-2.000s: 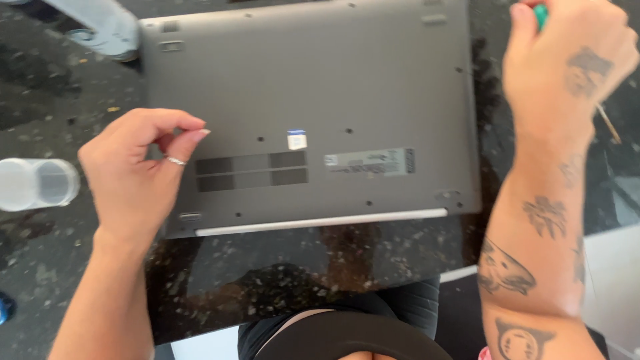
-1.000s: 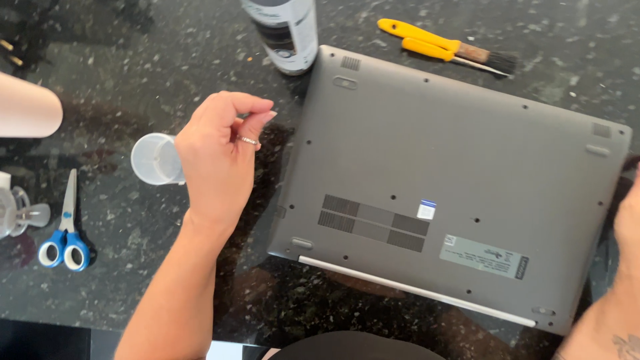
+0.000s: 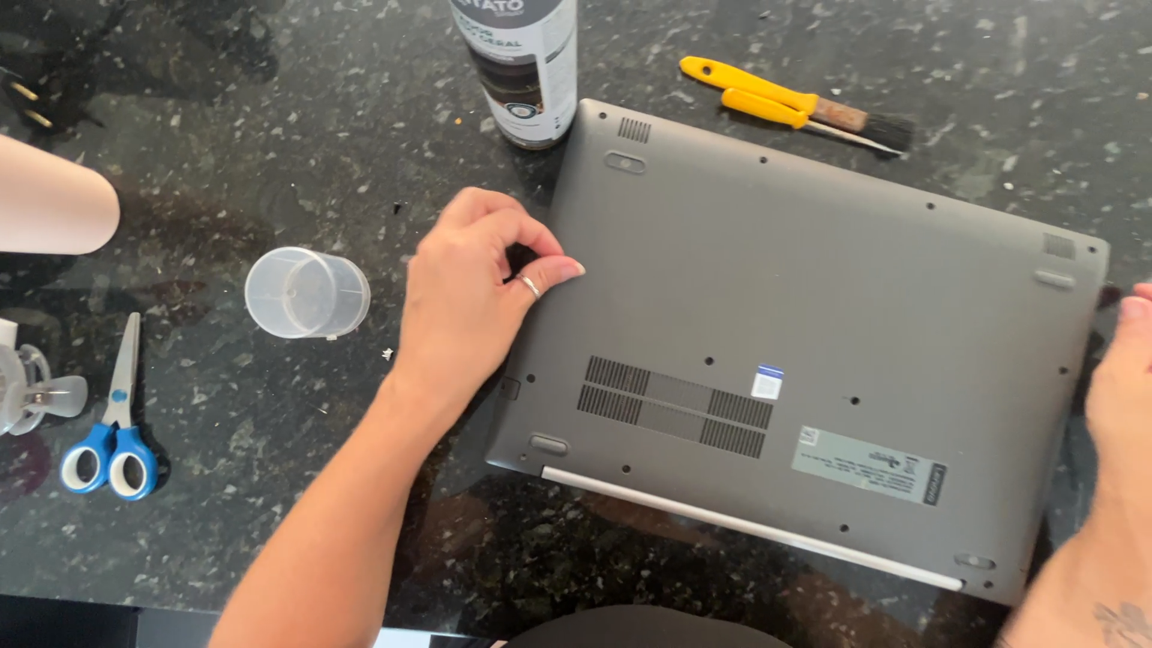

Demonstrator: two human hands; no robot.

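Note:
A grey Lenovo laptop [image 3: 810,297] lies upside down on a speckled dark stone counter, its vents, rubber feet, screw holes and labels facing up. At its left edge is my left hand [image 3: 486,279], thumb and forefinger close together over the rim; whether something small is pinched there cannot be told. My right hand [image 3: 1125,378] is beside the laptop's right edge, cut off by the frame, its fingers mostly hidden. Left of my left hand stands a clear plastic cup [image 3: 308,293].
An aerosol can [image 3: 531,72] touches or nearly touches the laptop's upper left corner. Beyond the far edge lie a yellow-handled brush [image 3: 792,97] and a yellow-handled screwdriver [image 3: 765,108]. At left are blue-handled scissors [image 3: 117,432], a clear hair claw [image 3: 40,391] and a pale pink cylindrical object [image 3: 54,198].
My right hand, earlier raised beyond the laptop's right side with a green thing in it, is now lower, by the right edge. The view has shifted and turned.

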